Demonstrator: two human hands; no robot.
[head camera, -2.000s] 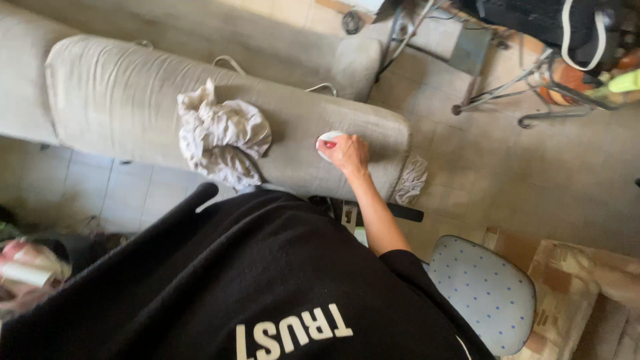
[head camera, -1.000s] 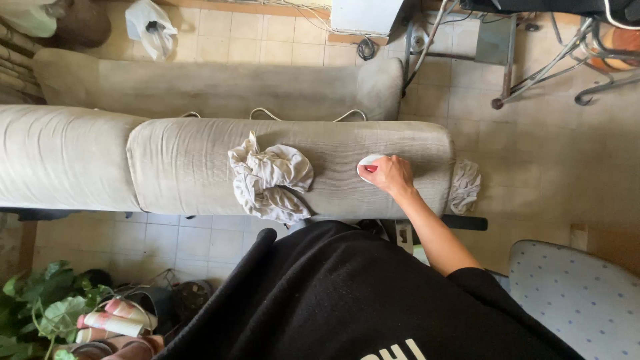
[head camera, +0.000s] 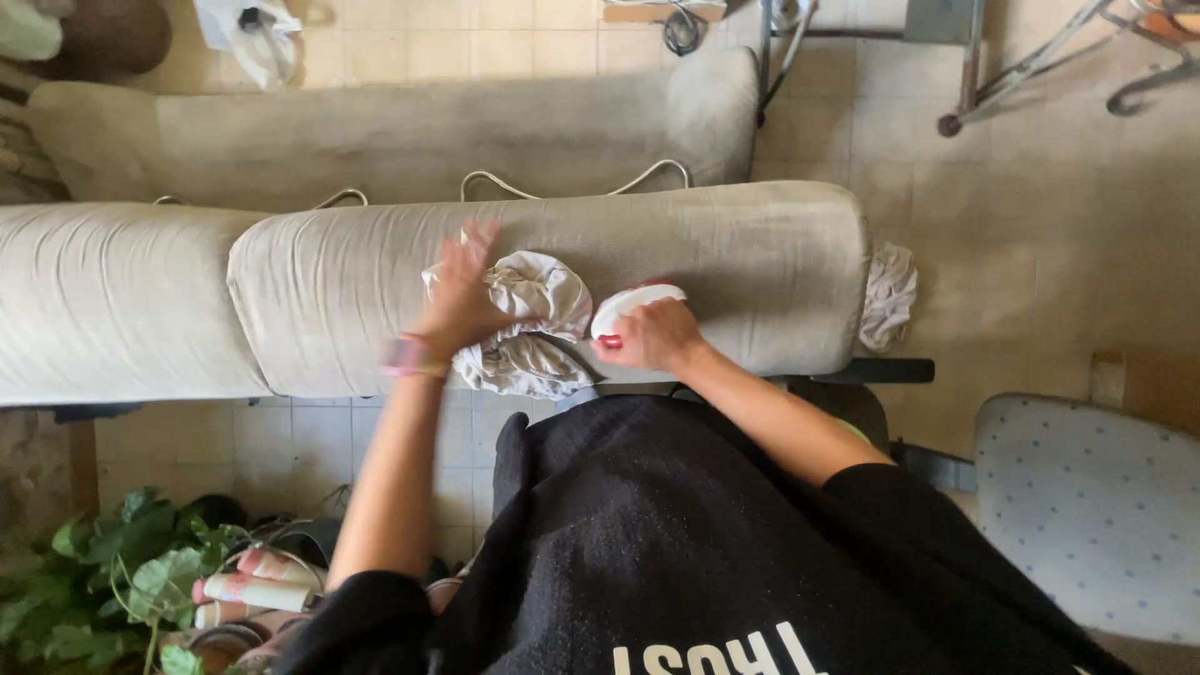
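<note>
My right hand (head camera: 652, 336) grips a white and red scrub brush (head camera: 637, 305), held against the beige fabric backrest of a sofa (head camera: 750, 262). A crumpled whitish cloth (head camera: 539, 286) lies on the backrest just left of the brush. Over the cloth's left side is my left hand (head camera: 469, 291), blurred, fingers spread, with a pinkish band on its wrist. Whether it touches the cloth cannot be told.
Beyond the backrest lies the sofa seat (head camera: 422, 131). Another crumpled cloth (head camera: 889, 295) is past the backrest's right end. A dotted chair (head camera: 1087, 506) stands at the right, potted plants (head camera: 141, 572) at the lower left, and metal-legged furniture (head camera: 970, 75) at the upper right.
My left hand, unseen in the earlier frames, has come over the cloth. My right hand with the brush has moved left along the backrest, close to the cloth.
</note>
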